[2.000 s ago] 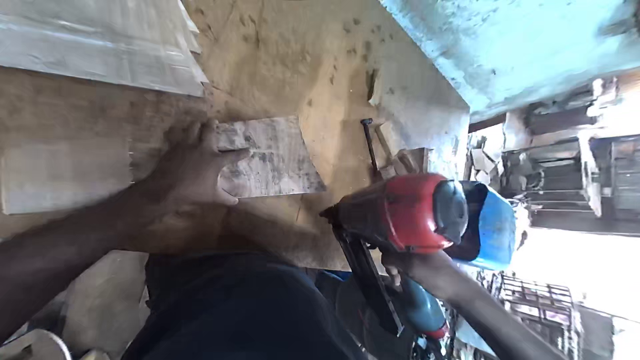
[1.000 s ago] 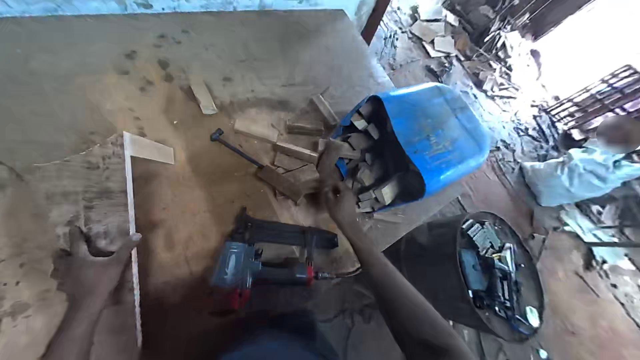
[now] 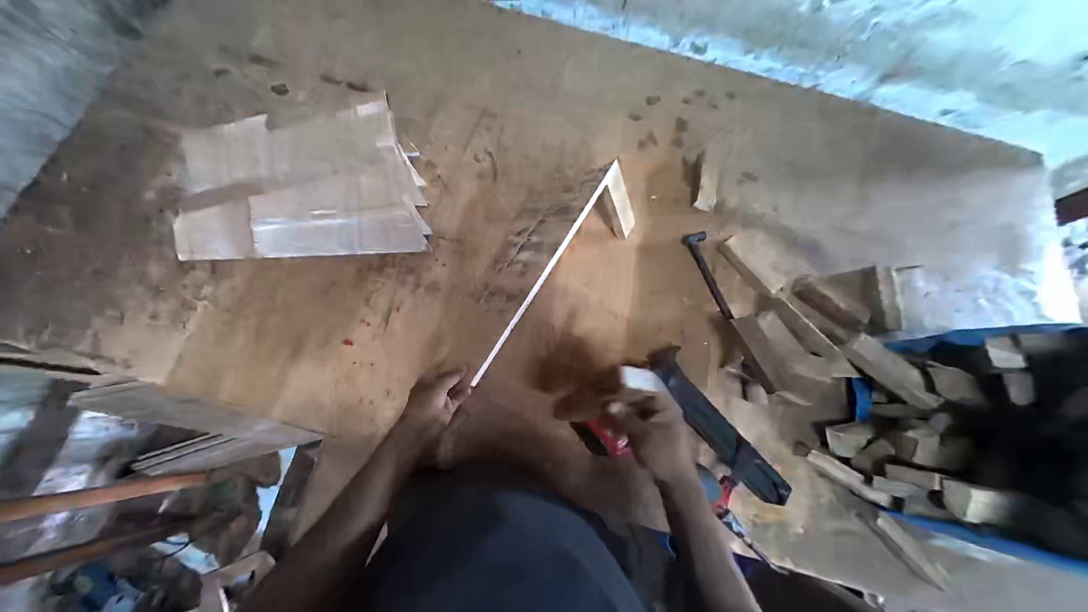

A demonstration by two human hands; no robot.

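Observation:
My left hand point(image 3: 440, 401) grips the near end of a thin wooden board point(image 3: 544, 274), which stands on edge with its pale edge upward. A short wood block point(image 3: 620, 200) meets the board's far end at an angle. To the right, my right hand point(image 3: 661, 432) holds a small wood block point(image 3: 642, 380), blurred, above the bench. Beside and partly behind that hand, a nail gun point(image 3: 722, 433) with a black magazine and a red part lies on the bench. A hammer point(image 3: 707, 276) rests farther out, its handle end near loose wood blocks point(image 3: 786, 357).
Stacked thin boards point(image 3: 331, 187) lie on the bench point(image 3: 314, 340) at left. On the right, a blue container point(image 3: 994, 544) on its side holds many wood offcuts. One offcut point(image 3: 707, 183) sits beyond the hammer. Wooden pieces point(image 3: 195, 416) are at lower left, and a wall point(image 3: 816, 51) borders the far side.
My right hand first held the nail gun, then was at the blocks by the blue container with the gun laid down. Now it holds a block nearer my body. The view has swung.

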